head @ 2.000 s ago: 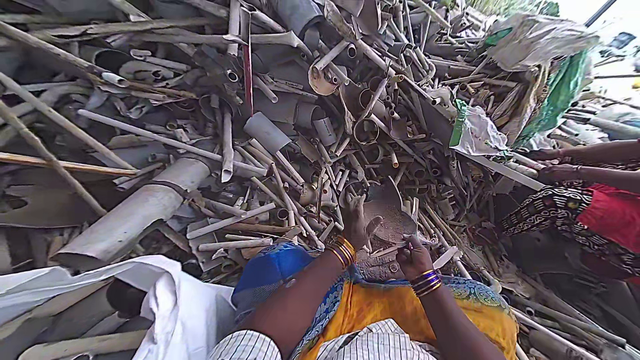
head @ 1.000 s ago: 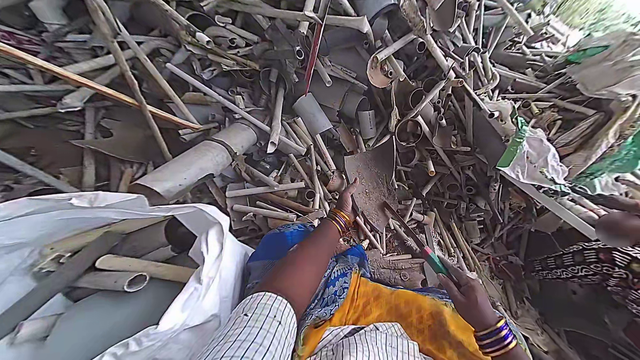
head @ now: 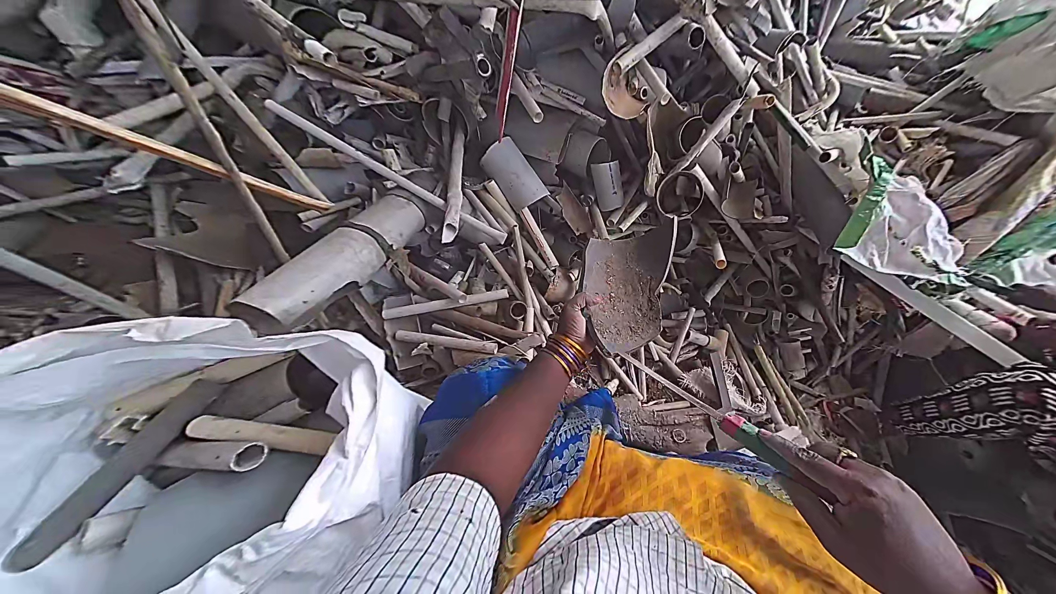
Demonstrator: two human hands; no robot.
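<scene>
My left hand (head: 575,323) grips the left edge of a curved, broken piece of grey plastic pipe (head: 627,285), whose hollow side is coated with brown dirt. In my right hand (head: 858,499) is a tool with a green and red handle (head: 755,441) and a thin metal shaft or blade (head: 672,386); its kind is not clear. The tool's far end reaches to the lower edge of the pipe piece; whether they touch, I cannot tell. My right fingers cover part of the handle.
Scrap pipes (head: 330,264) and broken pieces lie heaped all around. At lower left stands an open white sack (head: 375,412) holding pipe pieces. A long wooden strip (head: 165,144) crosses the left side. Another person's patterned cloth (head: 973,404) shows at the right edge.
The curved piece, between my hands two seconds ago, is now held by my left hand alone. My right hand has moved right and now holds the green-handled tool. The view has shifted left.
</scene>
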